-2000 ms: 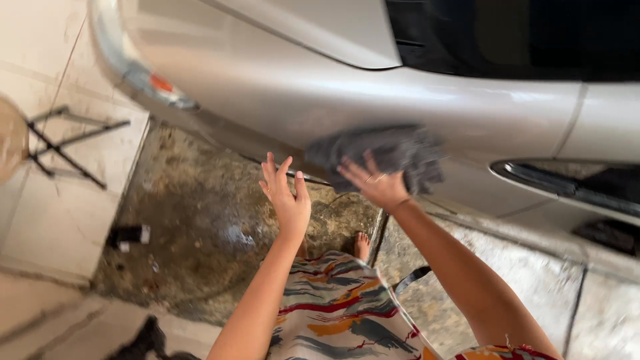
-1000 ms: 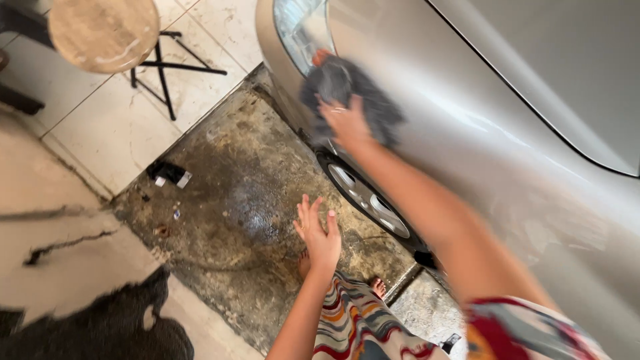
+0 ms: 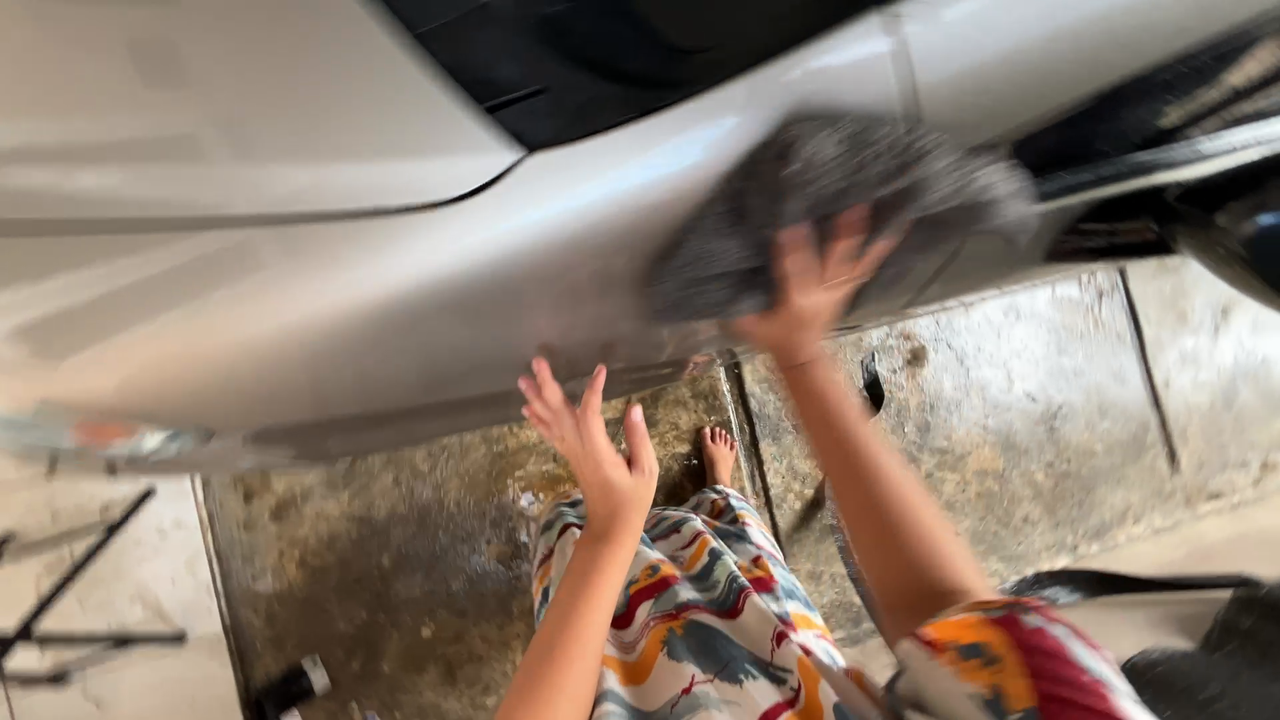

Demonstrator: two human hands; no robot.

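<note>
My right hand point(image 3: 815, 285) lies spread on a dark grey cloth point(image 3: 800, 200), pressing it to the silver car's fender point(image 3: 560, 270) near the front door seam; the cloth is blurred. To its lower left, my left hand point(image 3: 595, 440) is raised by the lower side of the car with fingers apart and nothing in it. Whether its fingertips touch the paint I cannot tell. The car's dark windscreen point(image 3: 620, 60) is at the top, and its headlight point(image 3: 120, 435) is at the left edge.
Below the car is a wet, stained concrete floor point(image 3: 400, 560), with my bare foot point(image 3: 718, 455) on it. Black stool legs point(image 3: 90, 637) stand at lower left, near a small black object point(image 3: 285, 690). A black strap point(image 3: 1120, 582) and dark item lie at lower right.
My right hand and the cloth have moved from beside the headlight, back along the fender toward the door. My left hand stays empty. The view has swung strongly toward the windscreen.
</note>
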